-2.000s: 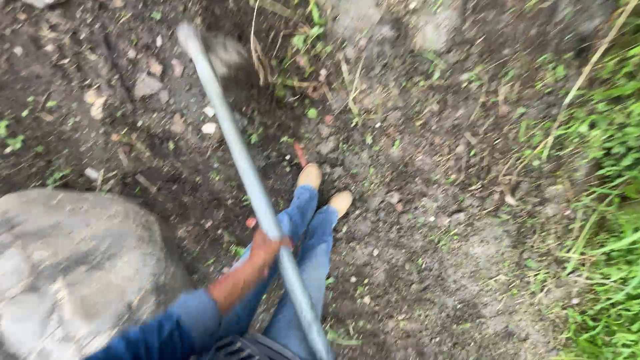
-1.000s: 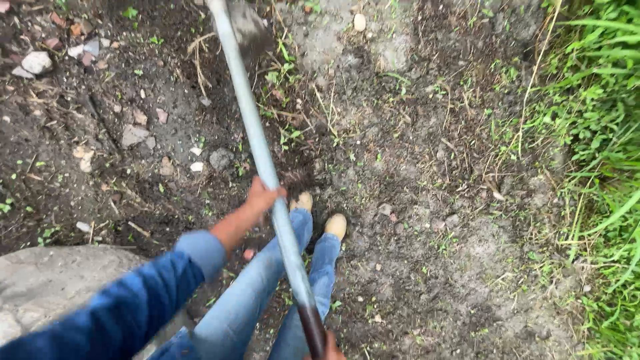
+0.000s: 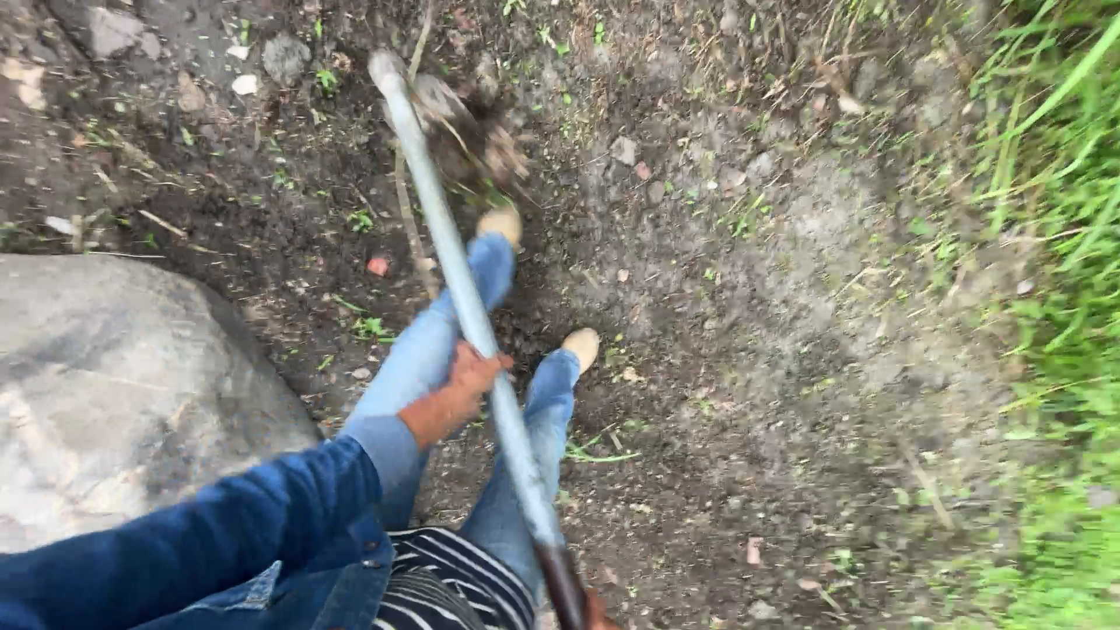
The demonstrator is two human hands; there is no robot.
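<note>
My left hand (image 3: 472,376) is closed around the middle of a long pale handle (image 3: 455,262), which slants from upper left to lower right. At the bottom edge, my right hand (image 3: 599,612) shows only in part, on the handle's dark brown end (image 3: 562,582). At the far end a blurred blade (image 3: 442,101), like that of a hoe, is close to the soil, with a clump of dirt and dry stalks (image 3: 499,157) beside it. The handle passes over my jeans-clad legs, near my tan shoes (image 3: 582,347).
A large grey boulder (image 3: 131,394) lies at the left, close to my left arm. Tall green grass (image 3: 1067,350) borders the right side. Small stones (image 3: 245,85), twigs and little weeds (image 3: 372,328) are scattered over the dark soil.
My left foot has stepped forward of the right one. The blade now appears nearer my feet, with a clump of debris beside it. Both hands stay on the handle.
</note>
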